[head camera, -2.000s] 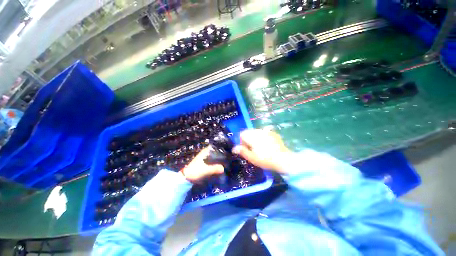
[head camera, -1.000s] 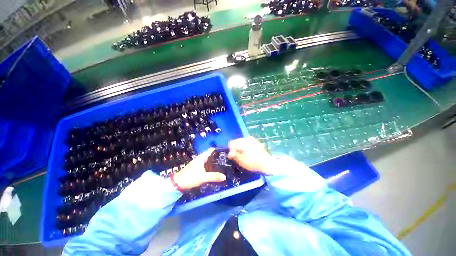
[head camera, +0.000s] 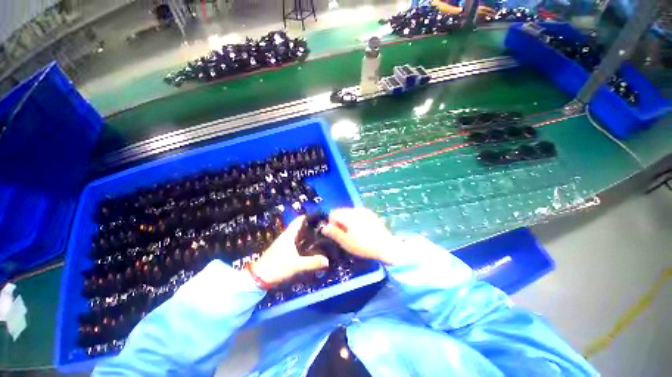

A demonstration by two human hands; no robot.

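A blue parts tote (head camera: pixel 340 171) lies in front of me, filled with rows of small black assemblies (head camera: pixel 188 208). My left hand (head camera: pixel 286 258) holds a black assembly (head camera: pixel 313 230) over the tote's right part, thumb and fingers around its left side. My right hand (head camera: pixel 361 234) has its fingers on the right side of the same piece. The hands hide much of the piece. A clear blister tray (head camera: pixel 471 193) lies right of the tote, with several black assemblies (head camera: pixel 516 152) in its far right pockets.
Stacked blue totes (head camera: pixel 44 169) stand at the left, with a white cloth or paper (head camera: pixel 12 311) near them. Rails (head camera: pixel 221 132) with a pale upright fixture (head camera: pixel 370 70) run behind. Another tote (head camera: pixel 626 110) stands by a post at far right. A lower blue bin (head camera: pixel 508 261) is below the tray.
The view has shifted, so the tote appears further left than two seconds ago. Both hands stay together on a black assembly, now slightly further left in view.
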